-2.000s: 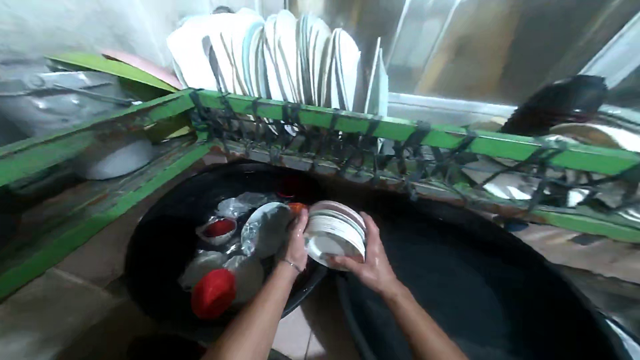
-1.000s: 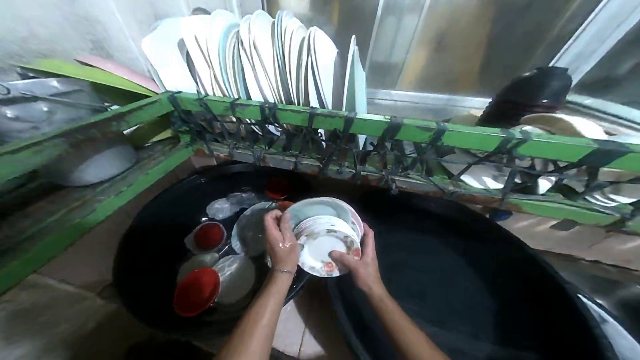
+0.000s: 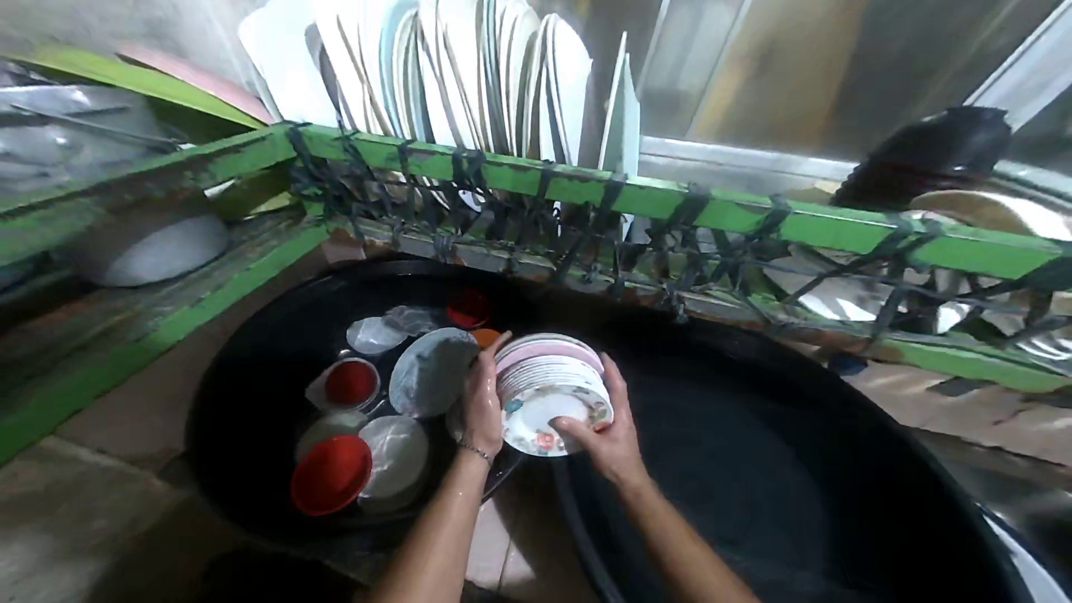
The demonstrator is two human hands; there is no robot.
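Between my two hands is a stack of small plates (image 3: 557, 406), tilted so that the floral face of the front one shows; a pink-rimmed one is farther back. My left hand (image 3: 483, 402) grips the stack's left edge and wears a thin bracelet. My right hand (image 3: 610, 427) holds its right side, thumb over the front plate. The stack is above where two black tubs meet. In the left black tub (image 3: 243, 469), red bowls (image 3: 332, 475), a pale plate (image 3: 433, 371) and several pale dishes (image 3: 394, 456) lie in water. The right black tub (image 3: 720, 469) is beside it.
Behind the tubs runs a green rack (image 3: 519, 176) wound with dark strips, holding many upright plates (image 3: 452, 75). Metal pots (image 3: 159, 247) stand on its left arm. Dark bowls (image 3: 930, 155) and pale dishes (image 3: 846, 289) are at the right. Tiled floor (image 3: 494, 544) shows between the tubs.
The stack has changed its tilt in my hands, and its front floral face, barely visible two seconds ago, now shows plainly. Both hands have kept hold of it.
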